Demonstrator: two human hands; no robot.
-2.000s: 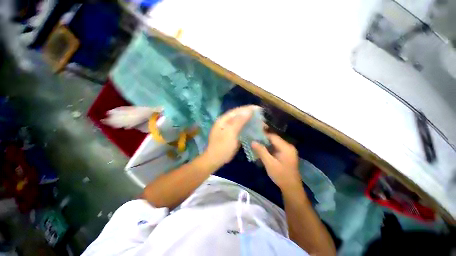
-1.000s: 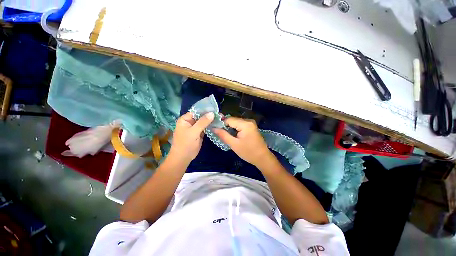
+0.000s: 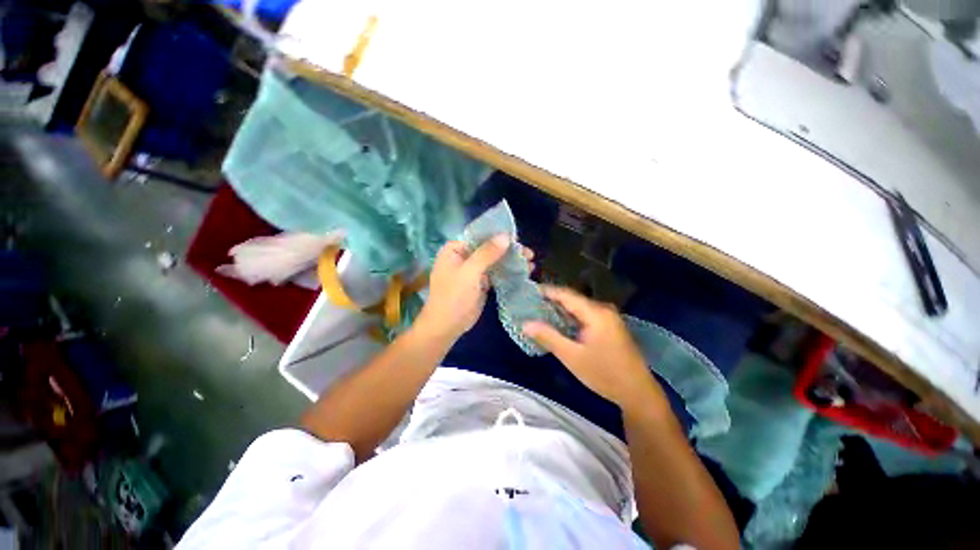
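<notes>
A narrow pale green ruffle trim with a wavy edge runs between my hands over the dark blue lap. My left hand pinches it near its pointed upper end. My right hand holds it lower down, between thumb and fingers. The rest of the strip comes out beyond my right hand and curves down to the right across the lap. My fingers hide parts of the strip.
The wood-edged white table crosses ahead, with black snips near the machine. Sheer green fabric hangs at left over a red crate. A white bin with yellow-orange loops and a red basket flank my lap.
The camera view has turned, so the table slants more than a second ago. My hands are slightly farther apart along the trim, and more of the strip shows between them.
</notes>
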